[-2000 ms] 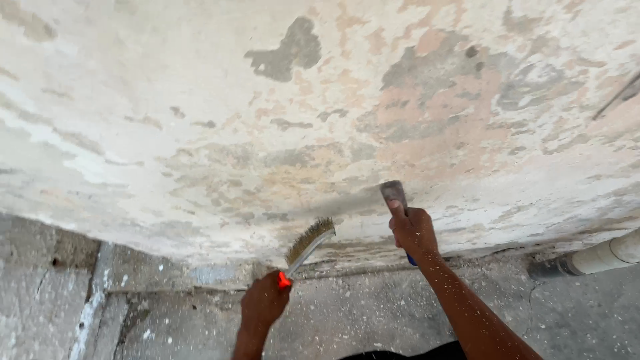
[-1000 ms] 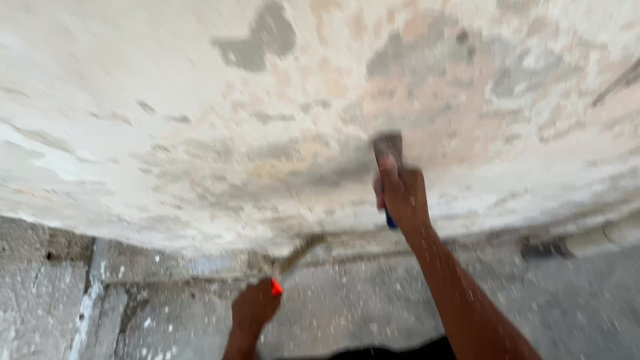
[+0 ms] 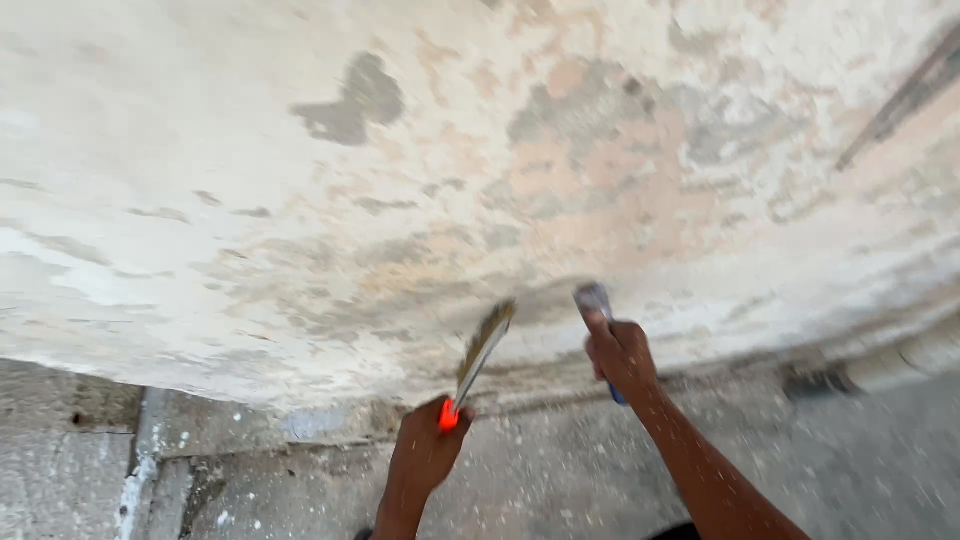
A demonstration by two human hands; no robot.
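Note:
My left hand (image 3: 430, 448) grips a wire brush (image 3: 486, 345) by its orange handle, low in front of the wall. The bristles face up and left, close to the wall's lower part. To the right, my right hand (image 3: 624, 356) is closed on a scraper (image 3: 593, 297) with a blue handle end, its broad metal blade pointing up at the wall. The painted wall (image 3: 480, 195) is mottled with cream, pinkish and grey worn patches. Whether either tool touches the wall is hard to tell.
A speckled concrete floor (image 3: 555, 480) runs along the wall's foot. At the right lies a pale pipe (image 3: 892, 367) with a dark end. A concrete ledge with a white-splashed joint (image 3: 139, 472) is at the lower left. A dark streak (image 3: 900, 97) marks the upper right.
My left hand has moved right with the wire brush, which now points more steeply upward and is nearer the scraper. My right hand still holds the scraper.

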